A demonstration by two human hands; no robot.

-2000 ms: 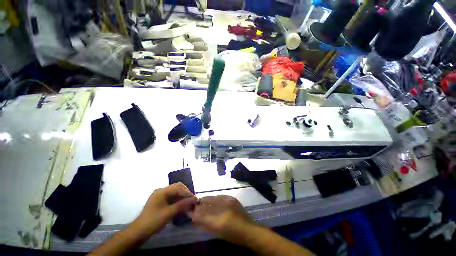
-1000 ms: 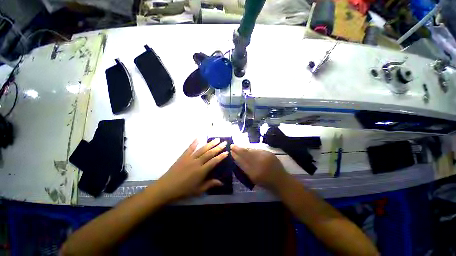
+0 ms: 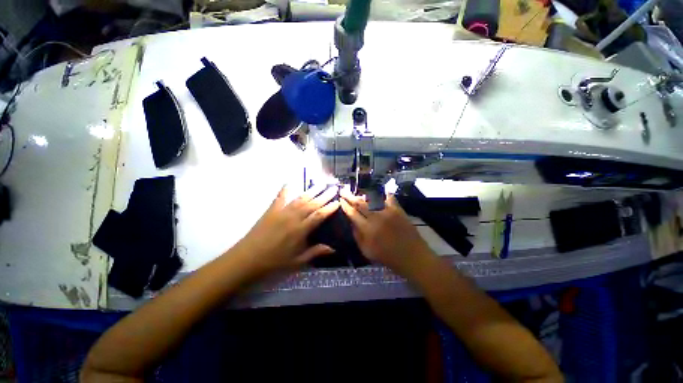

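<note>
A black fabric panel (image 3: 327,238) lies under my hands in front of the needle area of the white sewing machine (image 3: 449,120). A narrow black strip (image 3: 347,243) lies along its right side. My left hand (image 3: 288,228) is flat on the panel's left part, fingertips at the presser foot. My right hand (image 3: 380,228) presses on the strip and the panel's right side. My fingers and the glare hide the panel's far edge and the needle tip. Loose black strips (image 3: 442,217) lie right of my right hand.
Two sewn black pieces (image 3: 219,107) lie behind left. A fanned pile of black panels (image 3: 142,236) lies left. A blue round part (image 3: 310,97) is beside the machine head. Yellowish and blue thin tools (image 3: 507,235) and a dark rectangle (image 3: 586,226) lie right. A ruler strip (image 3: 299,280) runs along the front edge.
Two seconds ago my hands were together near the front edge. They then spread onto the panel at the needle area and have since moved slightly farther in with it. The view has tilted down.
</note>
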